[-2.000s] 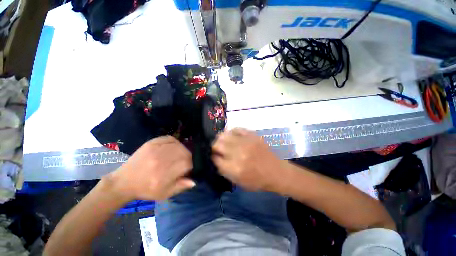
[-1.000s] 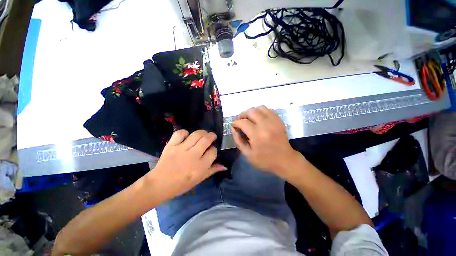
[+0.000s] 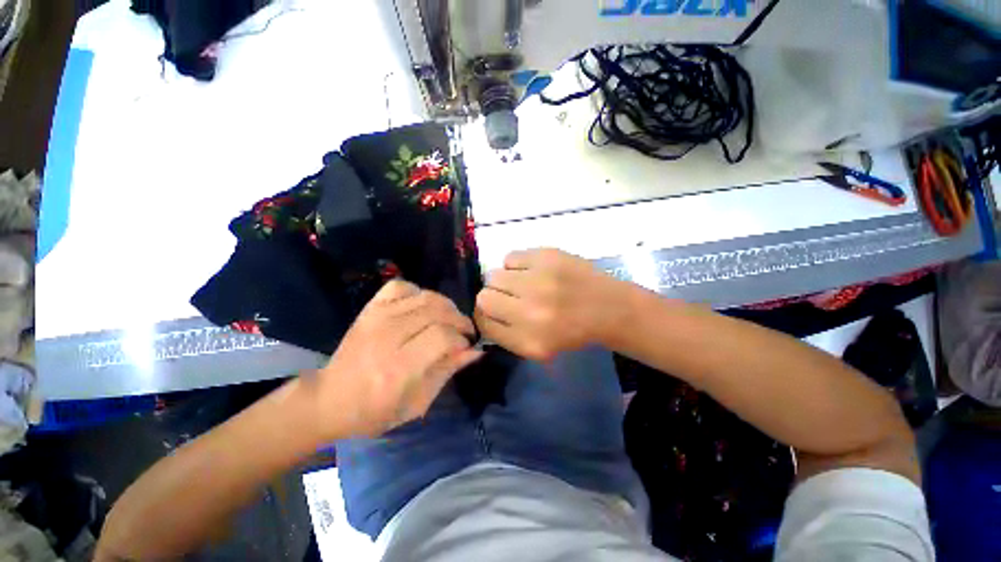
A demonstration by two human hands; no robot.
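A black floral garment piece (image 3: 362, 220) lies on the white machine table and hangs over its front edge towards the lap. Its upper right corner reaches the needle area of the sewing machine (image 3: 483, 44). My left hand (image 3: 401, 351) grips the cloth near the table's front edge. My right hand (image 3: 540, 304) pinches the cloth's right edge beside the left fingertips. The narrow edge strip (image 3: 465, 236) runs from the machine down to my fingers. The fingers hide the exact point of grip.
A tangled black cord (image 3: 675, 104) lies under the machine arm. Snips (image 3: 864, 183) and orange-handled scissors (image 3: 944, 189) lie at the right. A black bundle (image 3: 198, 33) is at upper left. A ruler strip (image 3: 768, 258) edges the table. Floral cloth (image 3: 708, 461) hangs below.
One second ago my right hand was apart from the cloth with fingers open; now it has moved left and pinches the edge. My left hand has stayed on the cloth.
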